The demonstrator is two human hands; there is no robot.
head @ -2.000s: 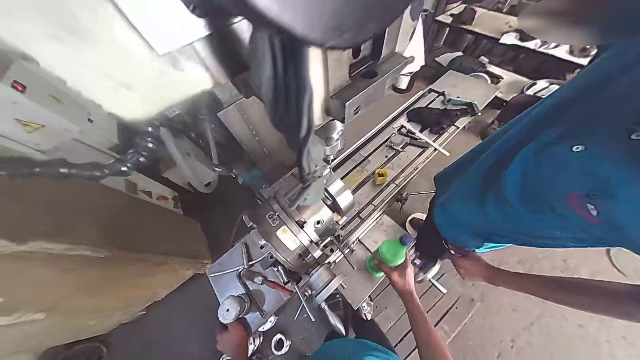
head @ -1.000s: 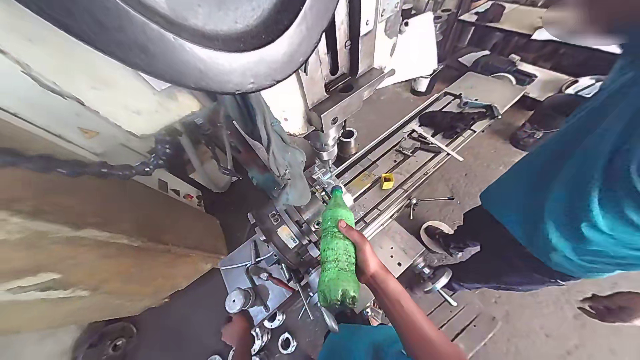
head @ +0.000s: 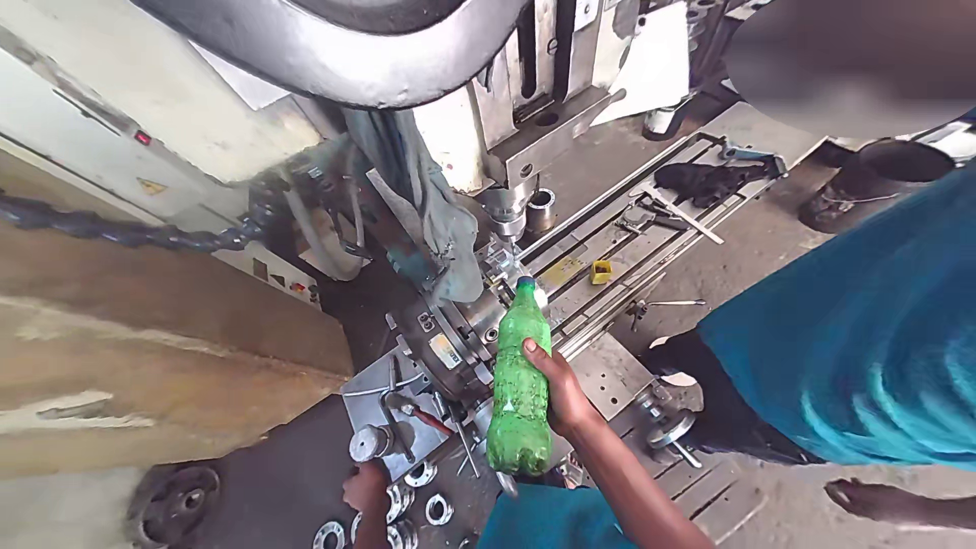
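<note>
My right hand grips a green plastic bottle by its side, its cap pointing up the view toward the chuck and cutting tool of a milling machine. Behind the bottle lies a dividing head mounted on the machine's slotted table. At the lower left, my left hand is beside a round metal part at the edge of a metal tray; whether its fingers hold the part cannot be told. A hammer with a red handle lies on the tray.
Metal rings lie below the tray. A yellow box, a caliper-like tool and a black cloth rest on the slotted table. A grey cloth hangs by the spindle. A person in a teal shirt stands at right; a bucket is behind.
My right hand has raised the green bottle from the table's near side to the dividing head and tipped its cap toward the cutting tool. The other person's hand has moved away to the right.
</note>
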